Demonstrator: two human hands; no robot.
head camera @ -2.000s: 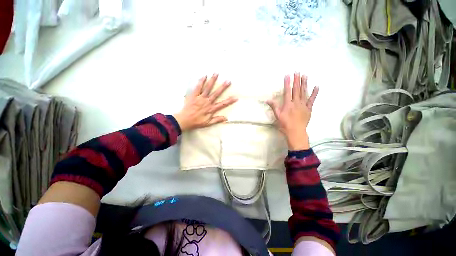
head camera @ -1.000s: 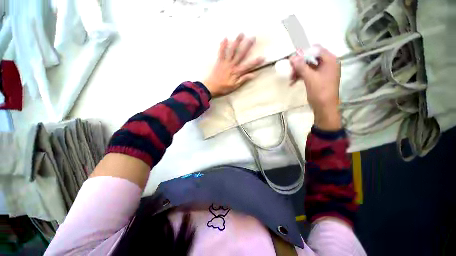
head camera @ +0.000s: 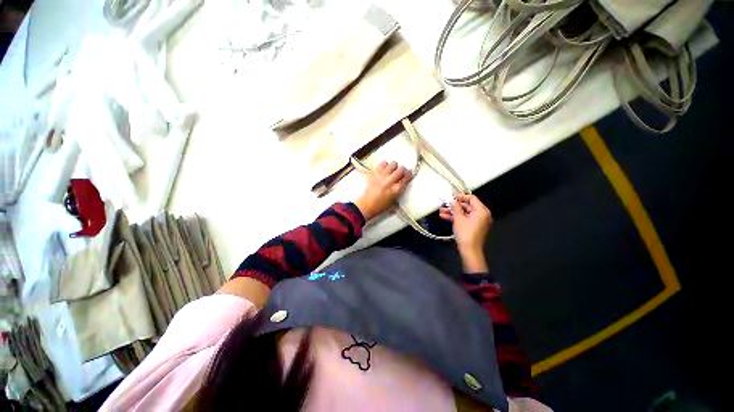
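A folded beige tote bag (head camera: 366,100) lies on the white table with its dark opening edge toward me. A grey-white strip (head camera: 380,19) is at its far end. Its bag handles (head camera: 435,160) loop toward me over the table edge. My left hand (head camera: 386,183) holds a handle close to the bag. My right hand (head camera: 468,216) pinches a small white tag (head camera: 447,206) at the handle, near the table's front edge. The fingers partly hide the tag.
Unfinished bags (head camera: 636,18) with tangled handles lie at the upper right. Folded bags (head camera: 173,256) stand stacked at left, near a red tape dispenser (head camera: 87,208). Clear plastic bags (head camera: 121,105) and small whitish pieces (head camera: 261,36) lie at the far side. The floor has a yellow line (head camera: 636,197).
My left hand has moved off the bag's top onto a handle. My right hand has come down to the handle. The strip is now at the bag's far end. The view has turned.
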